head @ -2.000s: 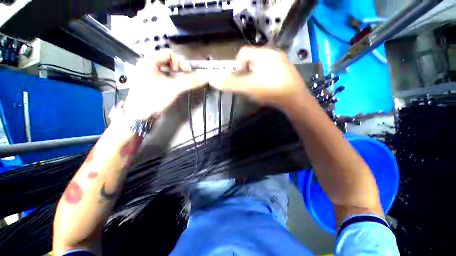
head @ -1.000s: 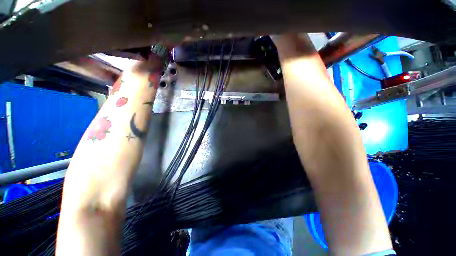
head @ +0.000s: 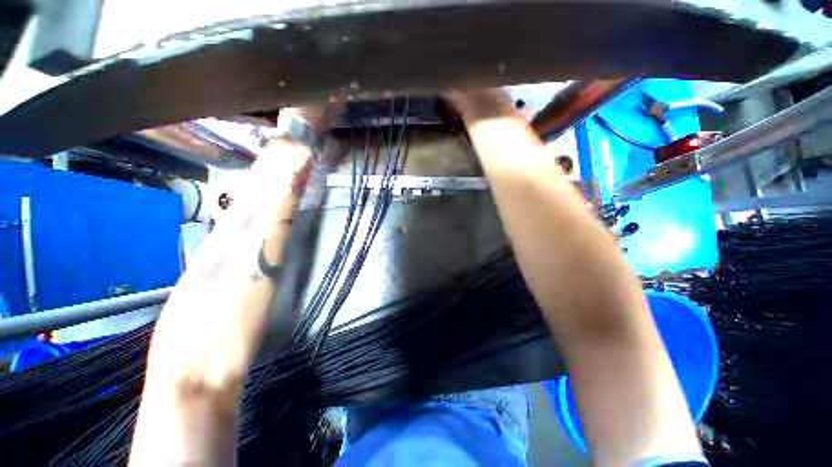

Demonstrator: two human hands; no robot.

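Observation:
Several thin black cables point(head: 348, 239) run from the bundle across the table up under the press head, over a silver loading bar point(head: 438, 184) that lies on the table in front of the mould. My left hand point(head: 315, 111) and my right hand point(head: 470, 98) reach under the press head at either side of the dark mould point(head: 420, 111). Both hands are mostly hidden by the press head, and their fingers and any grip do not show.
The press head point(head: 392, 50) spans the top, above my forearms. A dense cable bundle point(head: 429, 333) crosses the grey table point(head: 438, 237) and my lap. A blue bucket point(head: 698, 351) and a hanging cable bundle point(head: 775, 319) are at right. A support rail point(head: 82, 312) is at left.
My hands held a silver bar in front of the mould; they have since gone under the press head, with the cables now running up there. A loading bar shows on the table.

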